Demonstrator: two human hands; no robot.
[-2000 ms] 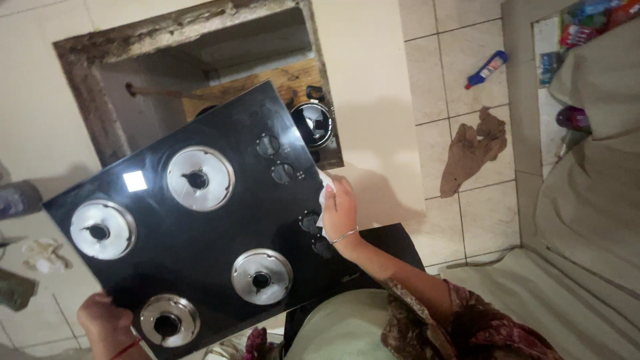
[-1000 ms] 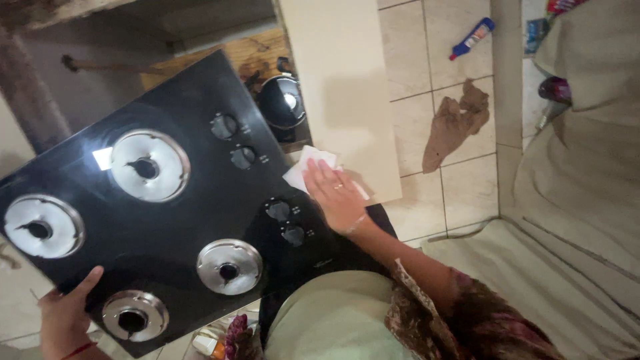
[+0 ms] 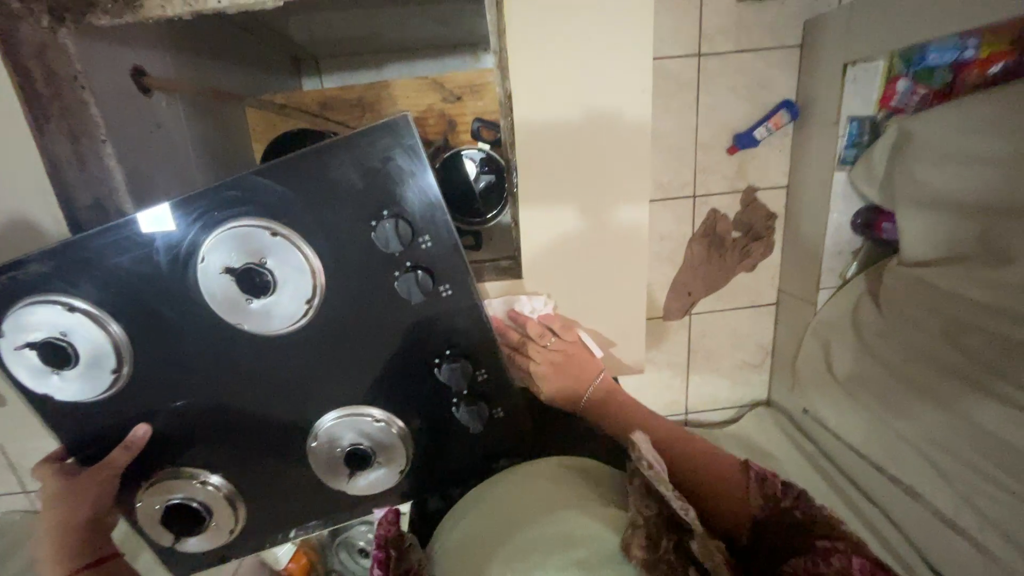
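Note:
A black glass gas hob with several metal burner bases and control knobs is tilted up over a cutout in a cream countertop. At its lower left edge my left hand grips it, thumb on top of the glass. My right hand presses a white cloth or tissue on the countertop, beside the hob's right edge. The palm side is hidden. Below the cutout, a pot with a shiny lid shows on a wooden board.
On the tiled floor at the right lie a brown cloth and a blue bottle with a red cap. Beige fabric covers the far right, near colourful packets. The cutout has a rough, dirty edge.
My right hand has moved from the hob's right edge onto the countertop, with the white cloth under it. My left hand still holds the hob, its thumb now on the glass.

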